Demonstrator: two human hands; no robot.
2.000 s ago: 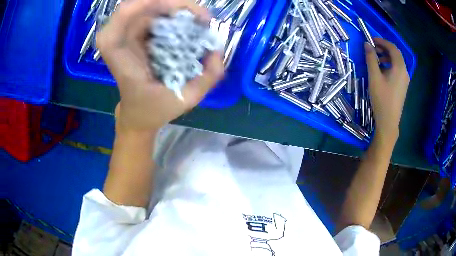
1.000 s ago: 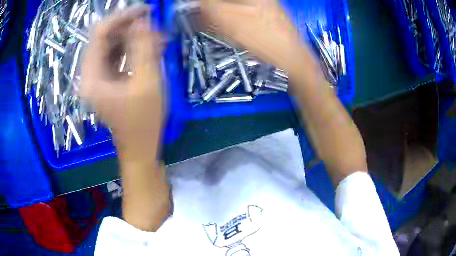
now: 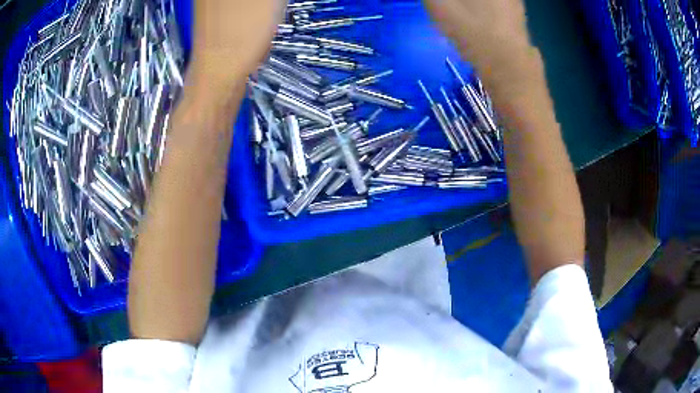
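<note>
The middle blue tray (image 3: 345, 225) lies in front of me and holds loose silver damper cylinders (image 3: 295, 146) with thin rods, mostly at its left side and front, with blue floor showing. The left blue tray (image 3: 100, 303) is heaped with the same cylinders (image 3: 84, 153). My left hand (image 3: 238, 34) reaches over the left edge of the middle tray, its fingers cut off by the top edge. My right hand (image 3: 480, 27) is over the tray's upper right, its fingers also cut off by the top edge. What either hand holds is hidden.
More blue trays (image 3: 641, 107) with silver parts stand at the far right on the dark green bench top (image 3: 564, 84). A brown open box (image 3: 625, 249) is below the bench edge on the right. A red bin (image 3: 73, 374) shows at lower left.
The view has turned, so the left tray shows more fully. Both hands have moved up to the top edge. The bunch seen earlier in my left hand is no longer visible.
</note>
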